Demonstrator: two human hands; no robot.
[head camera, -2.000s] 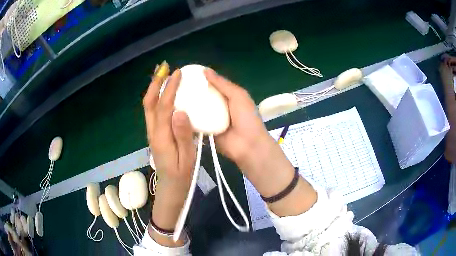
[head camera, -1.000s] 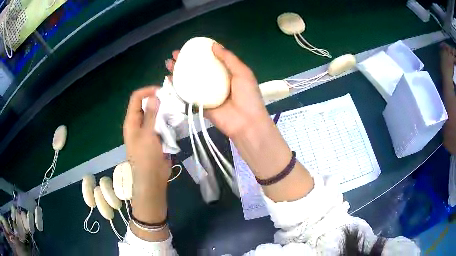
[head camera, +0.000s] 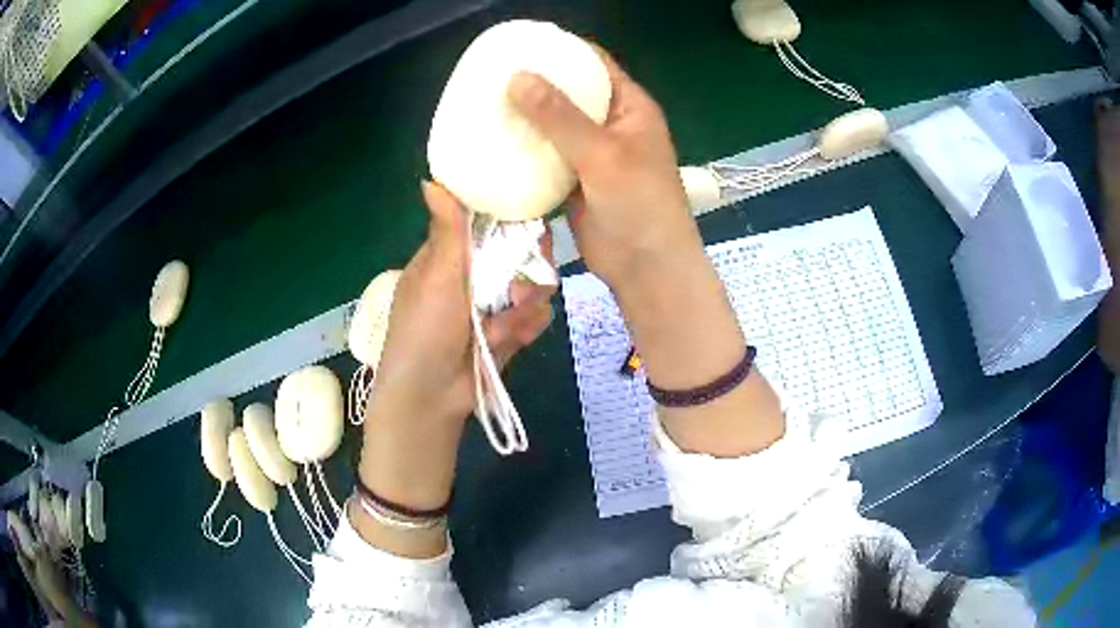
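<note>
A cream oval piece is held up at the upper middle, over the green belt. My right hand grips its right side, with the thumb on its face. My left hand is below the piece and holds a crumpled white cloth against its lower end. A white cord loop hangs from the piece in front of my left hand. Part of my left hand's fingers is hidden by the cloth and the piece.
Several cream pieces with cords lie at the bench edge on the left. Others lie on the belt and rail. A printed sheet lies on the right, partly under my right forearm. White trays stand beyond it. Another person's hand shows lower left.
The held piece has risen in the picture. My left hand has moved right with the cloth, from beside the piece to beneath it. My right thumb now lies across the face.
</note>
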